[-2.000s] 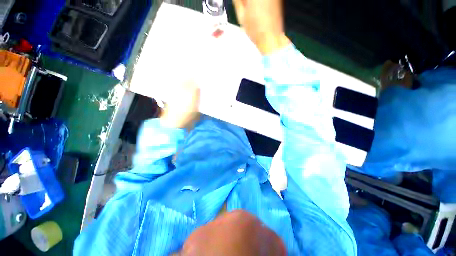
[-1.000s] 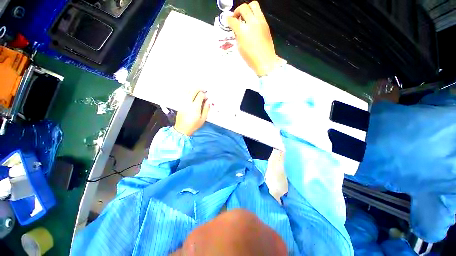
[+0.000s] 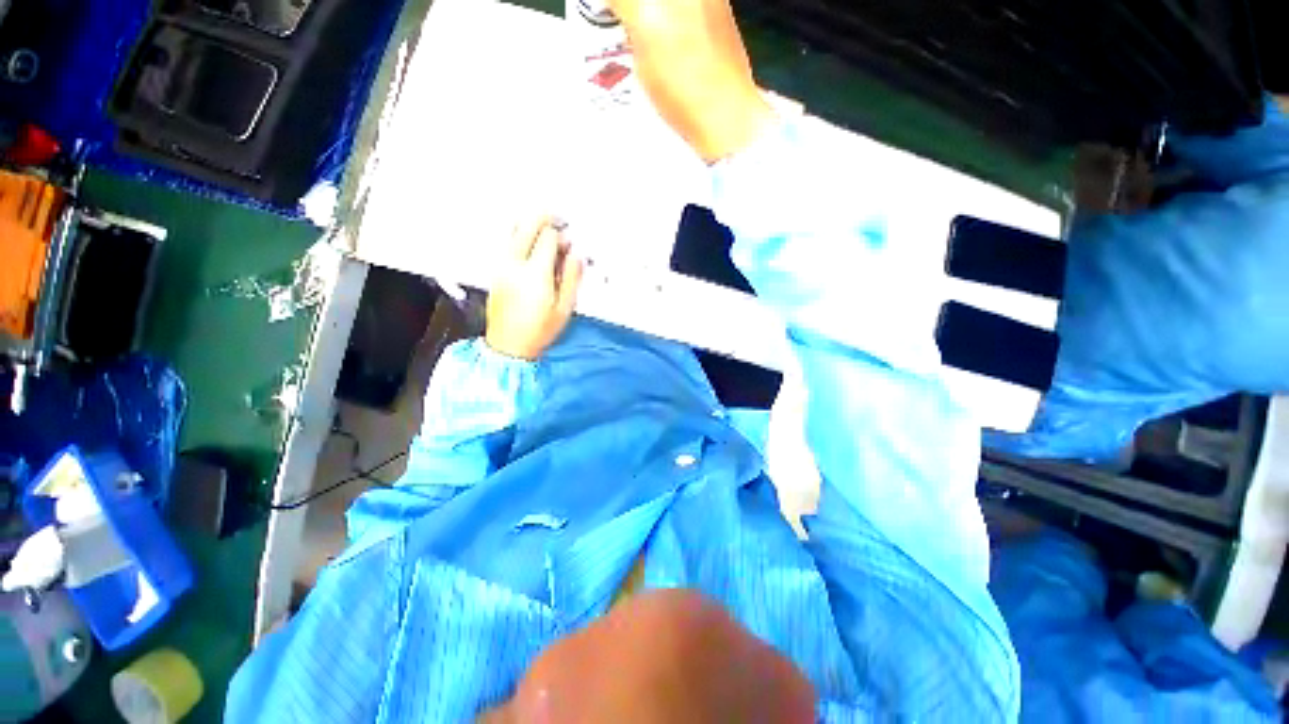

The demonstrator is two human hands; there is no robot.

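Note:
My left hand (image 3: 532, 294) rests at the near edge of the white board (image 3: 467, 142), fingers curled close together; whether it pinches something small I cannot tell. My right hand (image 3: 693, 68) reaches to the top edge of the picture beside a bottle's round metallic top (image 3: 598, 12). Its fingertips are cut off, so its grip is hidden. A red diamond mark (image 3: 611, 75) shows just below the bottle top. A black phone or screen (image 3: 703, 243) lies on the board, partly covered by my right sleeve.
Two black screens (image 3: 1004, 256) lie at the board's right end, near another person's blue sleeve (image 3: 1187, 269). Black trays (image 3: 198, 92) stand upper left. A blue bin (image 3: 110, 545), tape roll (image 3: 159, 687) and orange device (image 3: 26, 255) are at left.
The view has shifted, and the bottle now sits at the top edge. My right hand remains beside it, its fingertips now out of the picture. My left hand stays at the board's near edge.

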